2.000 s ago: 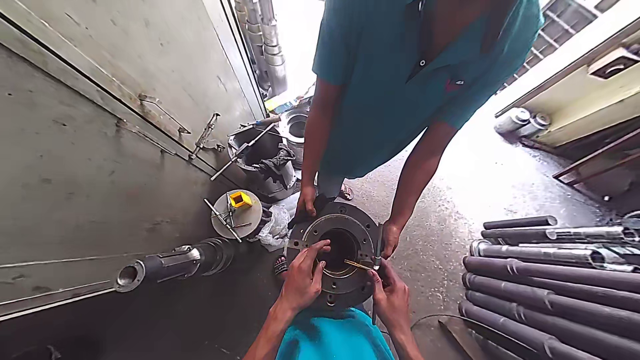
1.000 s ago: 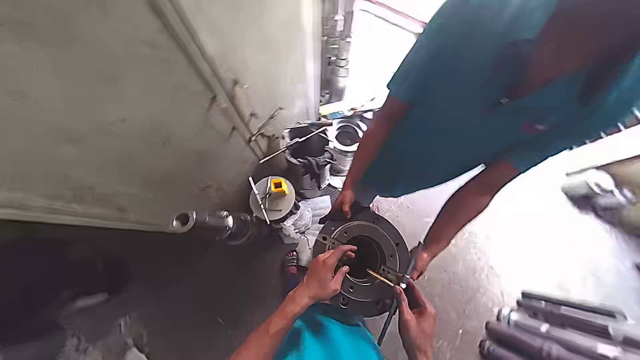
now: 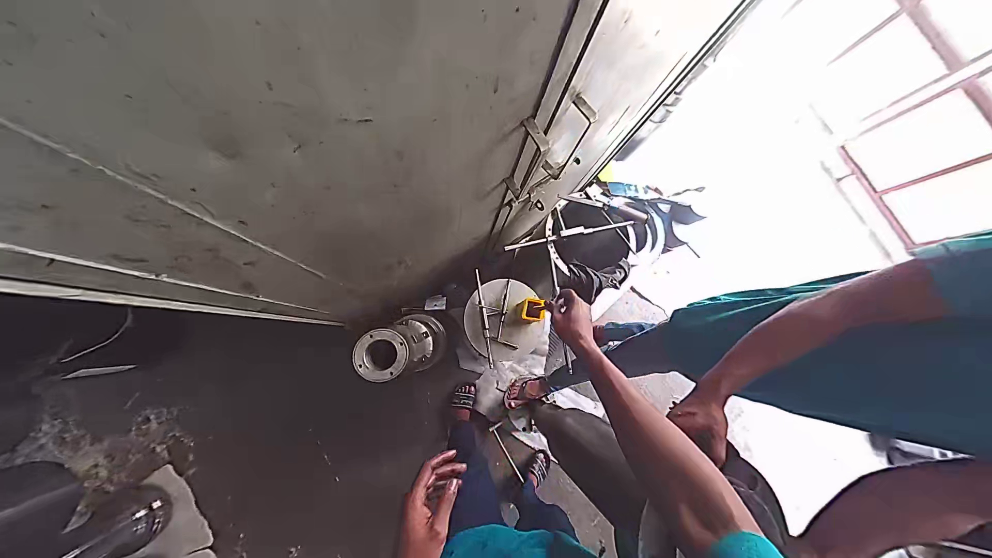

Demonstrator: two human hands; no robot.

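Note:
My right hand (image 3: pixel 572 318) reaches forward to a small yellow open container (image 3: pixel 533 310), its fingers closed on a thin tool whose end is at the container's mouth; the fingers partly hide it. The container stands on a pale round disc (image 3: pixel 492 341), beside metal T-handled rods (image 3: pixel 483 314). My left hand (image 3: pixel 435 496) is low in the view, fingers apart and holding nothing. The flanged metal ring is hard to make out; a large dark rounded part (image 3: pixel 756 496) lies beneath a co-worker's hand (image 3: pixel 701 422), partly hidden by my right forearm.
A flanged metal cylinder (image 3: pixel 380 355) lies left of the disc. Beyond the disc stands a dark bucket (image 3: pixel 593 244) with a rod across it, beside a large metal panel (image 3: pixel 310 139) with handles. A co-worker in teal is at the right; sandalled feet (image 3: pixel 463 397) are near the disc.
My right hand has moved from the flanged ring to the yellow container. My left hand has left the ring and is low in the view. The view has swung left.

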